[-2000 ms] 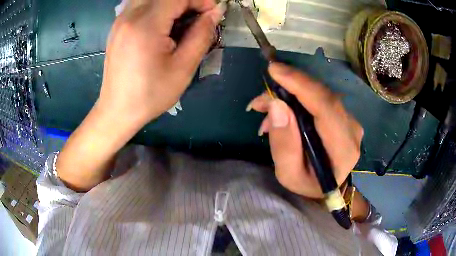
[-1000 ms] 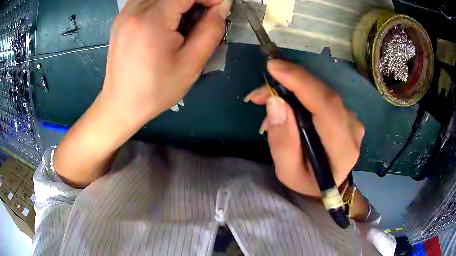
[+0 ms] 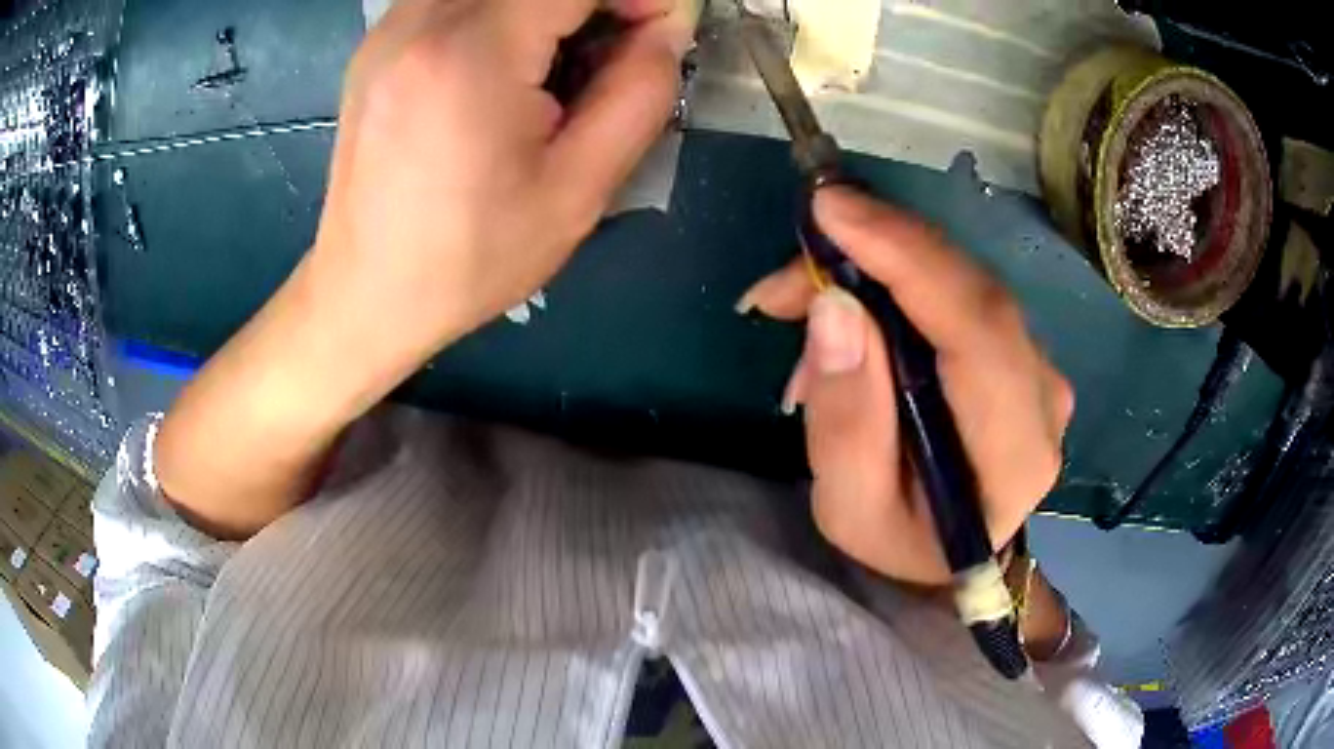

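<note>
My right hand [image 3: 929,388] is shut on the black handle of a soldering iron [image 3: 936,454], held like a pen. The iron's brownish-grey barrel points up and left, its tip over the cream tape work pad [image 3: 951,88] near the top edge. My left hand [image 3: 454,176] is at the upper left with fingers curled and fingertips pinched together near the tip, at the picture's top edge. What the fingertips hold is too small and cut off to tell. A thin wire-like bit shows beside the iron tip.
A tape roll [image 3: 1105,190] with silvery shavings [image 3: 1167,176] inside stands right of the pad. A dark green mat [image 3: 658,337] lies below. Clear dimpled trays [image 3: 51,249] are at the far left. A black cable [image 3: 1192,424] lies at the right. Cardboard boxes [image 3: 44,556] are at lower left.
The pad, tape roll and both hands sit slightly further right in the picture. The iron's tip has shifted a little right and down. Both hands keep their grips.
</note>
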